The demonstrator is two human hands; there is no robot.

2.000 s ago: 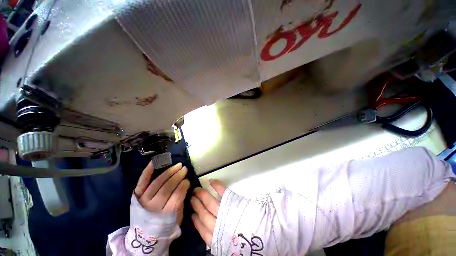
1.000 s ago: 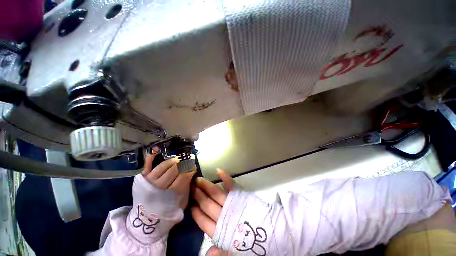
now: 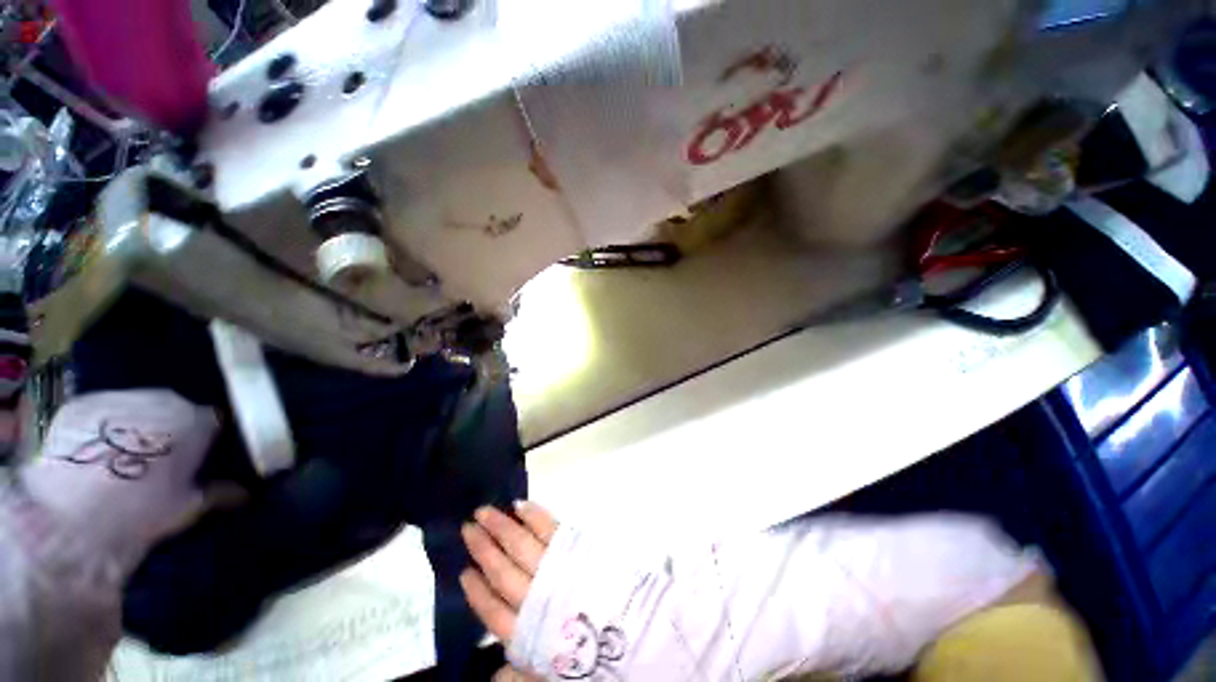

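Note:
Dark navy cloth (image 3: 334, 453) lies bunched left of and below the needle area (image 3: 467, 333), and a strip of it runs down toward the front edge. My right hand (image 3: 507, 566) lies at the strip's right edge with its fingers extended; its thumb side is near the bed. My left hand (image 3: 214, 500) is at the far left, blurred and mostly hidden by the bunched cloth; its pink sleeve cover shows. The white machine head (image 3: 440, 187) stands above the cloth.
Scissors with black and red handles (image 3: 994, 300) lie on the right of the bed. A small dark slim tool (image 3: 627, 255) lies under the arm. A pink thread cone (image 3: 134, 60) is at upper left. A blue crate (image 3: 1147, 440) is at right.
My left hand has moved from beside the presser foot to the far left. The cloth is now bunched higher at left. My right hand is slightly lower. The view has shifted back.

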